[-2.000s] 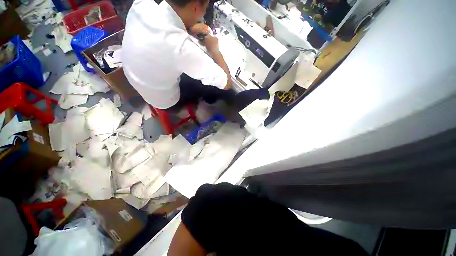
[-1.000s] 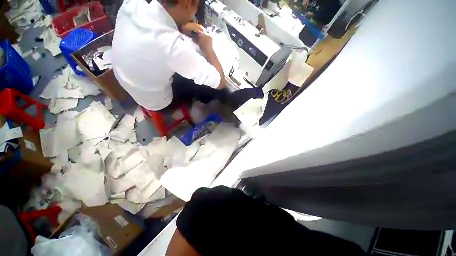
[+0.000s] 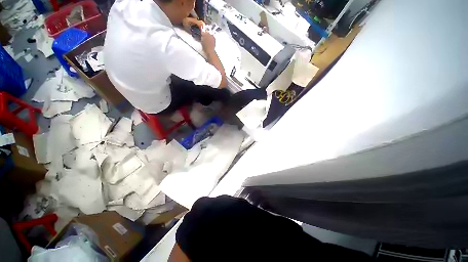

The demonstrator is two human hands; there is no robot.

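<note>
Neither of my hands shows; only my dark sleeve and a strip of bare arm are at the bottom centre, over a pale ledge (image 3: 167,244). Nearest beyond it, a large white sheet (image 3: 202,166) hangs over cream flat pieces (image 3: 82,179) heaped on the floor. A seated person in a white shirt holds a small dark item (image 3: 196,31) near the face with both hands. A white industrial sewing machine (image 3: 246,38) stands in front of that person. A dark cloth with a gold motif (image 3: 285,96) lies at the table end.
A grey-white curtain (image 3: 379,174) and a bright white surface fill the right. Red stools (image 3: 163,123), a blue stool (image 3: 69,43), a red crate (image 3: 77,19), a blue crate (image 3: 10,71) and cardboard boxes (image 3: 105,233) stand left. A crumpled clear bag (image 3: 69,248) is at lower left.
The whole view has shifted, so the workshop sits further left. The seated person's hands have come slightly lower from the mouth with the small dark item. My sleeve stays at the bottom centre.
</note>
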